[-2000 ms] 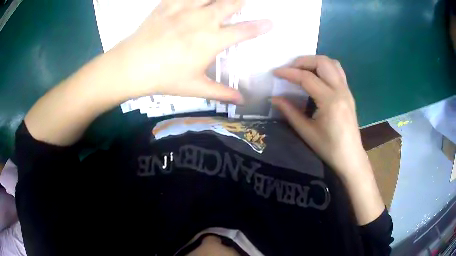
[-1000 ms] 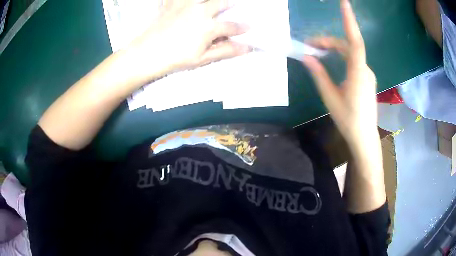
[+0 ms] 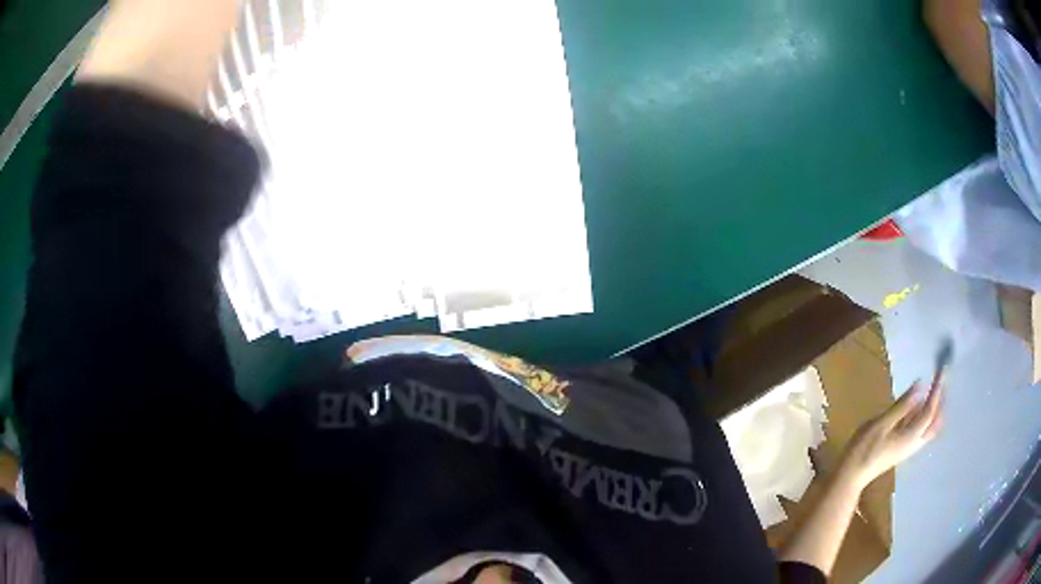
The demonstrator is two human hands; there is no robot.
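Note:
A fanned stack of white sheets (image 3: 457,171) lies in front of me, glaring white. Pale strips show along its left side, and a greyish patch shows near its lower right edge. My left forearm reaches over the upper left of the stack, and the hand is cut off by the top edge. My right hand (image 3: 896,434) is low at the right, off the table, beside an open cardboard box. Its fingers point up and right, with a small dark blur near the fingertips; I cannot tell whether it is held.
The green table (image 3: 731,148) has a pale edge strip running diagonally at the right. The cardboard box (image 3: 862,382) below it holds crumpled white material (image 3: 776,439). Another person's arm and light blue clothing (image 3: 970,228) are at the upper right, near a red item (image 3: 882,230).
My right hand has moved from the sheets down beside the box, and the pale piece at its fingers no longer shows. My left hand has moved up out of the picture. The sheets appear farther left.

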